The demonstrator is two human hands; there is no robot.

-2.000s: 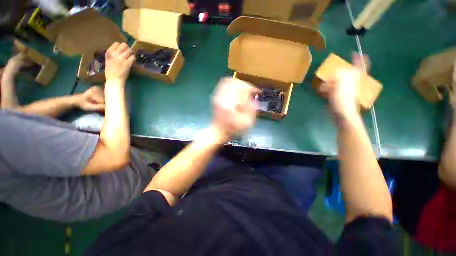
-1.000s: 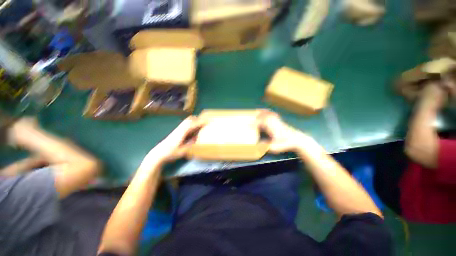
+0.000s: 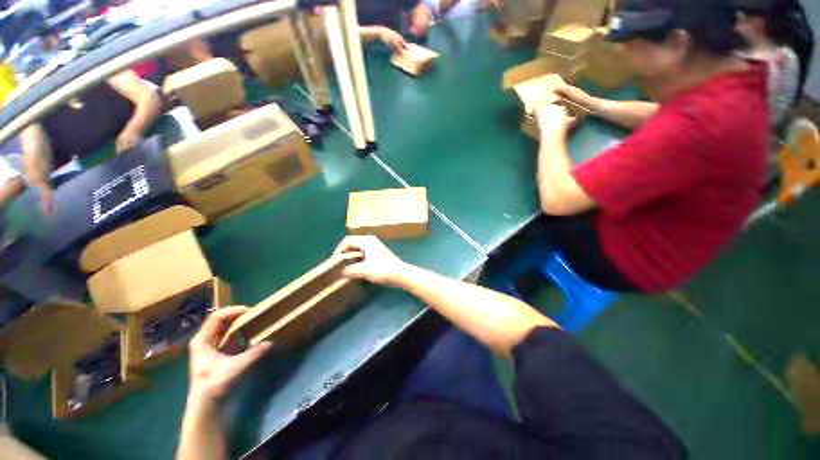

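Observation:
A brown mailer box [image 3: 301,310] is held between my two hands above the green bench near its front edge. It is tilted, and a narrow gap runs along its upper side. My left hand [image 3: 216,355] grips its left end. My right hand [image 3: 370,260] grips its right end, with the fingers at the upper corner. A closed carton [image 3: 387,211] lies on the bench beyond my right hand. What is inside the held box cannot be seen.
Two open boxes with black cables stand at left, one with its lid up [image 3: 148,278]. A large printed carton [image 3: 243,162] and a black unit [image 3: 112,193] are behind. Cream posts [image 3: 349,72] rise at the back. A person in red [image 3: 674,180] works on a box at right.
The view has swung to the right, bringing the person in red fully into sight. The box between my hands has been tilted from lying flat, and its gap now shows.

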